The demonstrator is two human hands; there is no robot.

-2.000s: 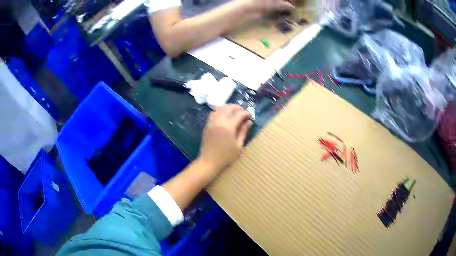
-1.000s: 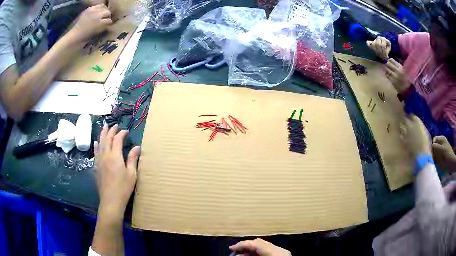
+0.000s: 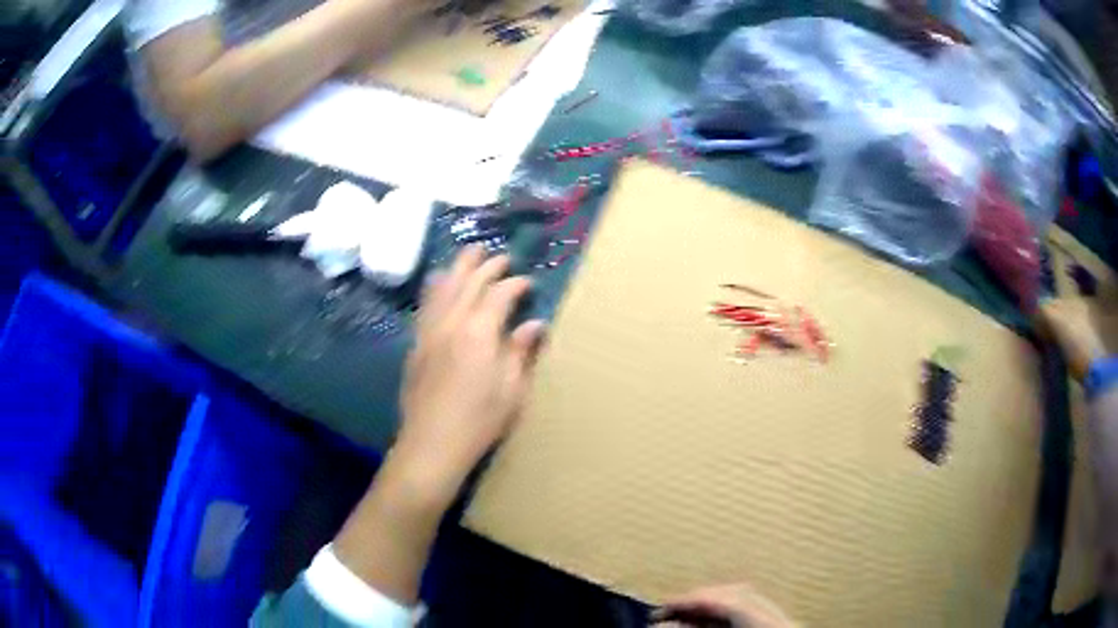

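The tan cardboard sheet lies in front of me. A loose pile of red wire pieces is on its upper middle. A dark block of sleeved pieces lies at its right, with a blurred green bit at its top. My left hand is at the sheet's left edge, fingers bent over scattered dark bits; whether it holds anything is blurred. My right hand shows only in part at the bottom edge of the picture, cut off, over the sheet's near edge. Its fingertips are hidden.
A white wad and a black-handled tool lie left of my hand. Clear bags, one with red parts, and blue loops are behind the sheet. Neighbours' arms show upper left and right. A blue bin stands lower left.
The view has swung left since one second ago, so the sheet appears tilted and further right, and the blue bin shows again. My left hand stays by the sheet's left edge.
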